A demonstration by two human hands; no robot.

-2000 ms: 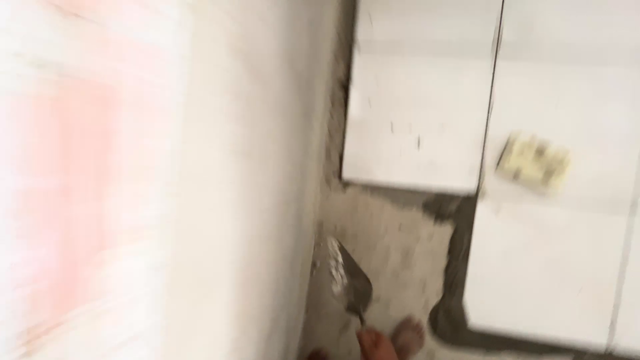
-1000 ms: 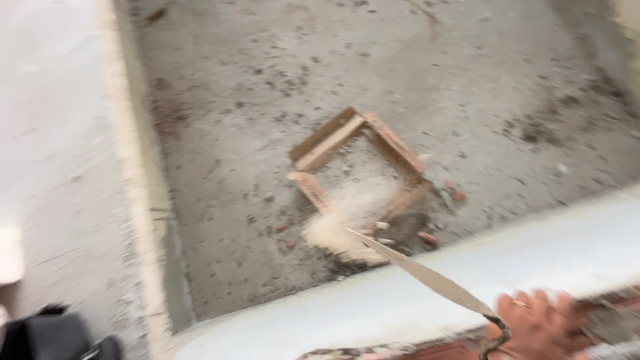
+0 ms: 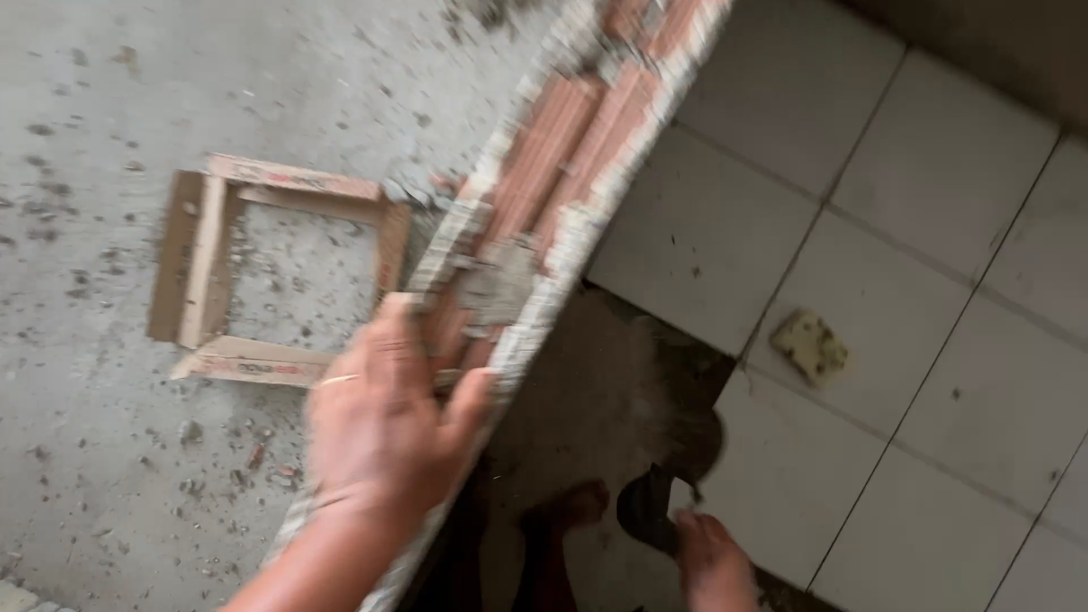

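Note:
My left hand rests on the broken top of a low wall of hollow red bricks, fingers over its edge. My right hand, low in the view, grips a trowel, whose dark blade hangs over the untiled floor patch, beside the edge of the laid pale tiles. The blade is blurred and partly in shadow. A yellow sponge with dark spots lies on the tiles to the right.
Left of the wall, an open cardboard frame lies on a grey concrete floor strewn with rubble bits. A bare foot stands on the untiled patch. Dark mortar borders the tiles.
The view has swung widely. One second ago the trowel was over the rubble-strewn floor near the cardboard frame; now it is on the tiled side of the wall.

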